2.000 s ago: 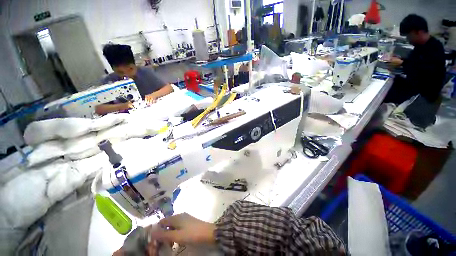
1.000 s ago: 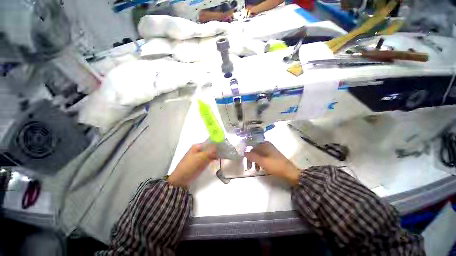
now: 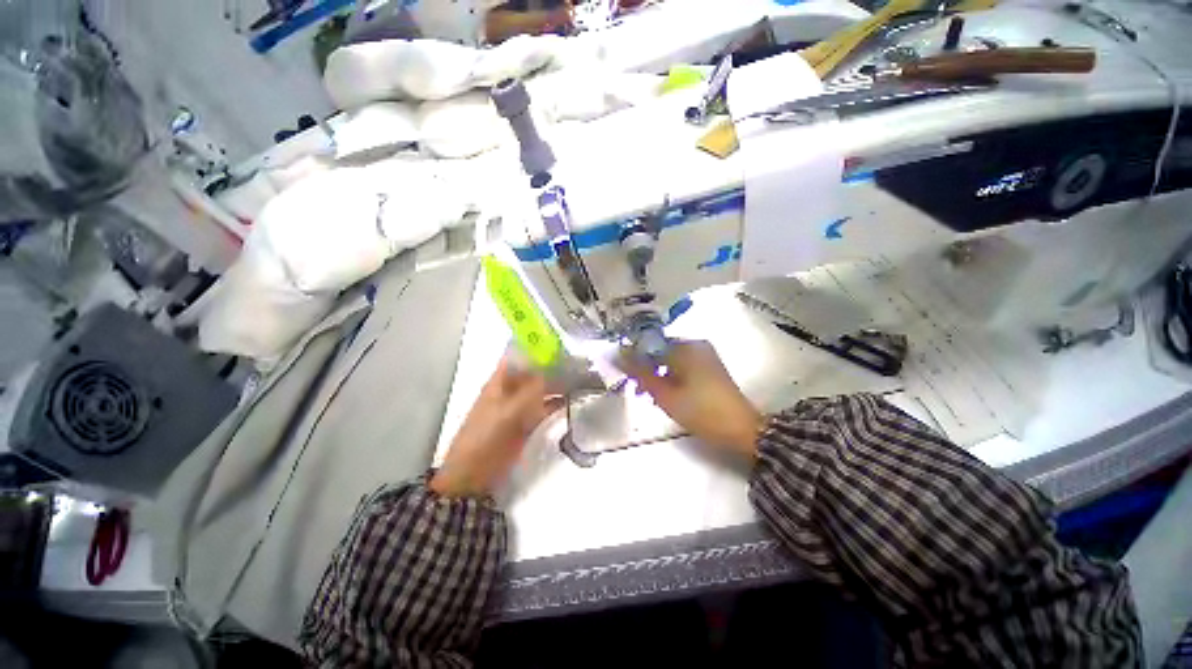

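Note:
A small grey fabric piece lies at the needle area of the white sewing machine. My left hand holds its left end, below the lime-green attachment. My right hand is at its right side, fingertips close to the presser foot. Bright light washes out the needle area, so the fabric's right edge and the right fingertips' contact are hard to see. Black thread snips lie right of my right hand.
Large grey cloth lies left of the machine, with white padded bundles behind. A grey box and red-handled scissors are far left. A wooden-handled tool lies on the machine top. Black scissors are far right.
The view has swung from the room down to the machine, then shifted slightly. Both hands now show at the needle; they have barely moved relative to the machine over the last second.

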